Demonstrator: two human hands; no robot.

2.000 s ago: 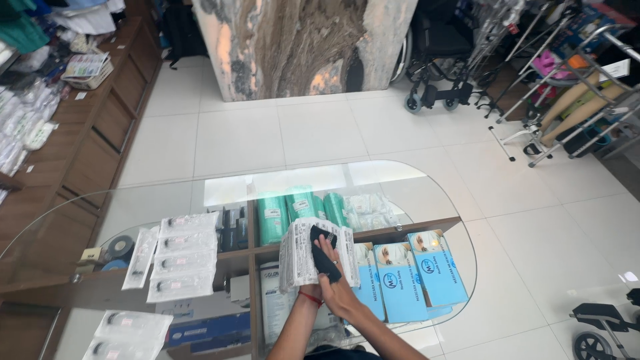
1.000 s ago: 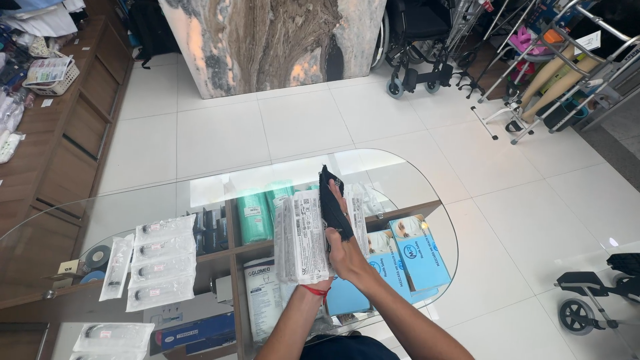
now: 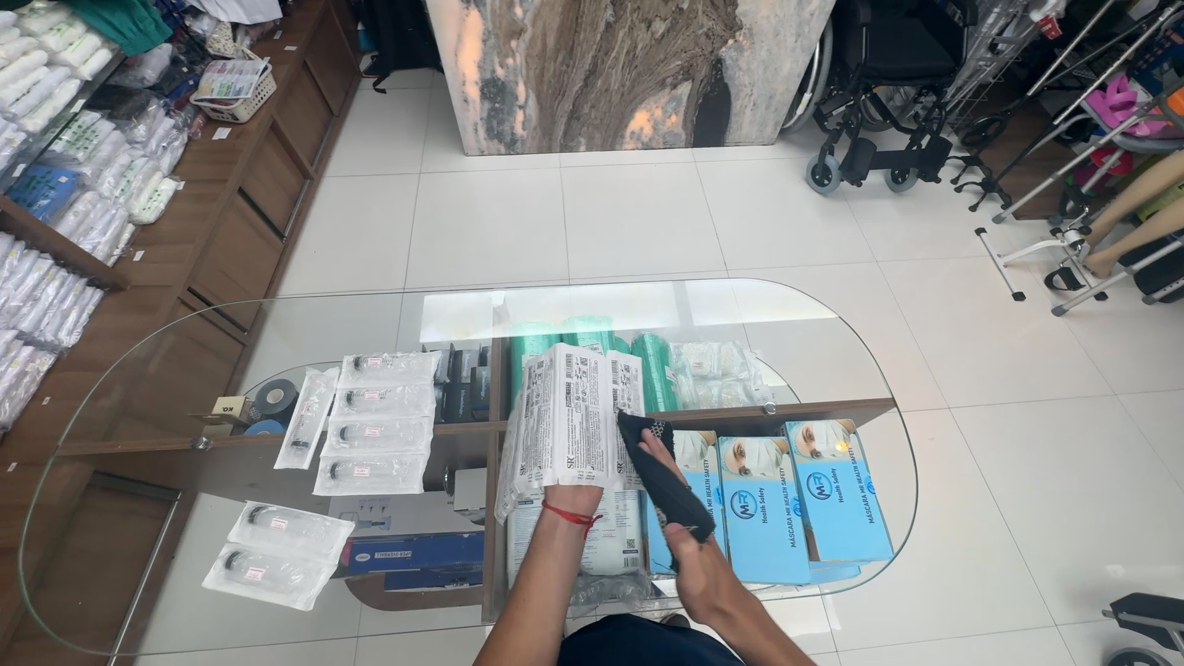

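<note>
My left hand (image 3: 573, 499), with a red string bracelet at its wrist, is mostly hidden under a stack of printed, clear-backed sterile packages (image 3: 562, 416), which it holds above the glass tabletop (image 3: 814, 324). My right hand (image 3: 689, 555) grips a folded black cloth (image 3: 668, 481) just right of the stack; some of its fingers show through beside the cloth. To the left, packaged syringes (image 3: 381, 402) lie in a column on the glass, with one more packaged syringe (image 3: 306, 418) beside them. Two further packaged syringes (image 3: 277, 550) lie nearer the front left.
Beneath the glass, wooden compartments hold blue mask boxes (image 3: 763, 509), green rolls (image 3: 654, 370) and a dark blue box (image 3: 416, 553). A wooden cabinet (image 3: 231, 240) runs along the left. Beyond stand a marble-patterned panel (image 3: 601, 74), a wheelchair (image 3: 888, 83) and walkers (image 3: 1064, 194).
My right hand and the black cloth have moved off the package stack to its right side. The stack is still in my left hand.
</note>
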